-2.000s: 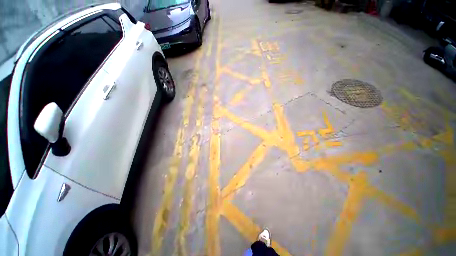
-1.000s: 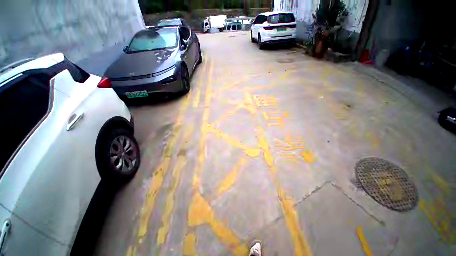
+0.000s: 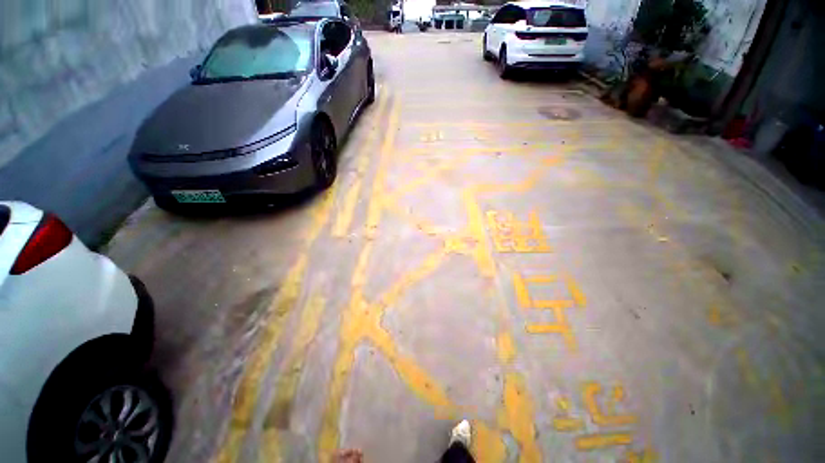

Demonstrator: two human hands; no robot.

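My left hand shows only as a small, blurred patch of skin at the bottom edge, cut off by the frame. Its fingers and anything in it cannot be made out. My right hand is out of the picture. Nearest in front of me is the concrete ground with worn yellow painted lines and characters. One light shoe and a bit of dark trouser leg show at the bottom, right of the hand.
A white car's rear is close at the left. A grey car faces me farther on, beside a pale wall. A white van stands at the back right, near plants. A round manhole cover lies farther up the lane.
The view has moved forward along the lane. The white car has slid back to the left, the grey car is nearer, and the near manhole cover has left view. My left hand has appeared at the bottom edge.
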